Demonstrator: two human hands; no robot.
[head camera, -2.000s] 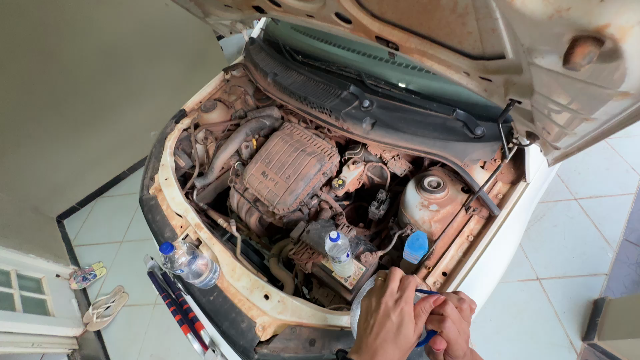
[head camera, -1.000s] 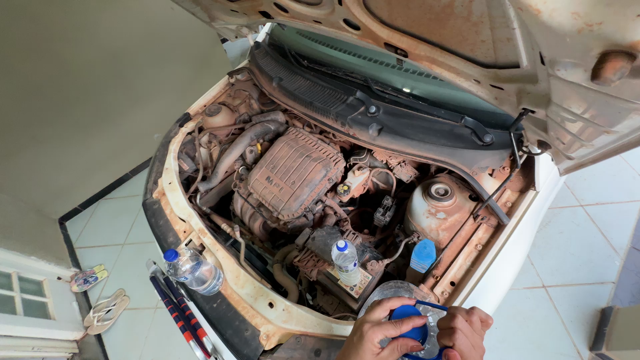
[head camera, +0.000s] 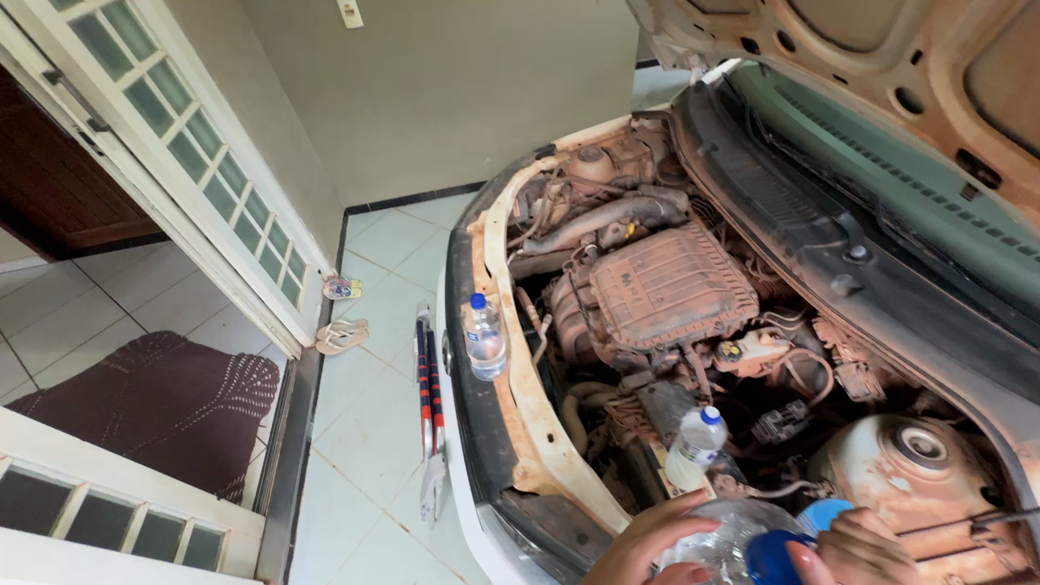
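At the bottom right, a clear plastic container (head camera: 727, 532) with a blue top (head camera: 772, 556) is held between my hands. My left hand (head camera: 654, 540) grips its side, and my right hand (head camera: 853, 548) has its fingers at the blue top. Just beyond them, a small clear bottle with a blue cap (head camera: 697, 443) stands on the car battery area. A light blue cap (head camera: 825, 516) shows behind my right hand. A larger clear water bottle (head camera: 486, 341) rests on the front edge of the engine bay. The dusty engine cover (head camera: 674, 284) lies farther back.
The raised hood (head camera: 918, 73) hangs over the upper right. Left of the bumper, dark and red poles (head camera: 431, 382) lie on the tiled floor, near sandals (head camera: 341, 335). An open white door (head camera: 195, 154) and a brown rug (head camera: 154, 414) are at the left.
The view has swung left, bringing the doorway and rug into sight. My hands still hold the container with the blue top.
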